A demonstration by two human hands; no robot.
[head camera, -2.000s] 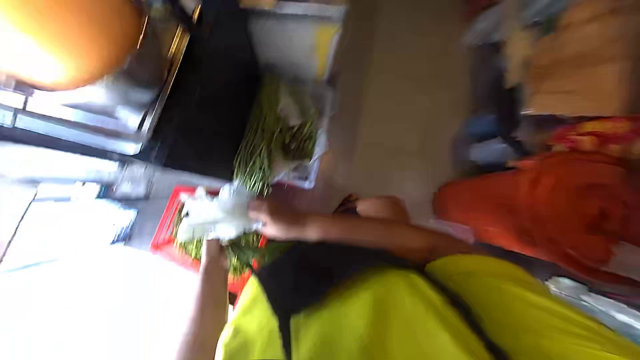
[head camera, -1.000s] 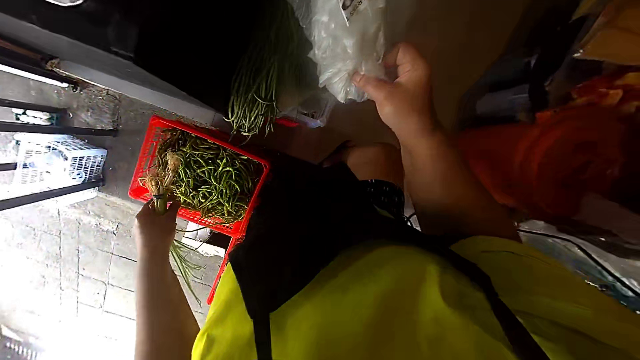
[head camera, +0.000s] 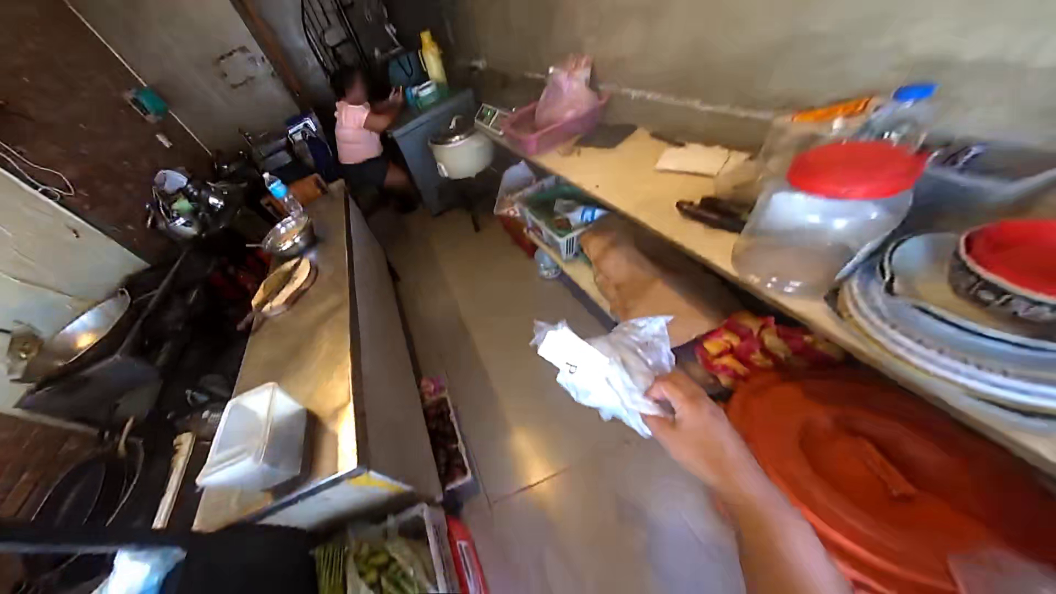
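My right hand (head camera: 681,417) is closed on a crumpled clear plastic bag (head camera: 606,367), which bears some printing. It holds the bag over the tiled floor, left of a large orange-red plastic lid (head camera: 874,462). Neither my left hand nor its arm shows in this view. At the bottom edge, a crate (head camera: 436,540) holds green vegetables (head camera: 384,569) partly covered by plastic.
A metal-topped counter (head camera: 318,355) with a white plastic container (head camera: 256,437) runs along the left. On the right, a shelf (head camera: 631,169) carries a red-lidded jar (head camera: 825,214) and stacked plates (head camera: 932,330). Another person (head camera: 359,132) is by a far table near a rice cooker (head camera: 460,153).
The view has swung up to the room. My right hand still holds the plastic bag. My left hand, earlier at the greens in the red basket, has left the view.
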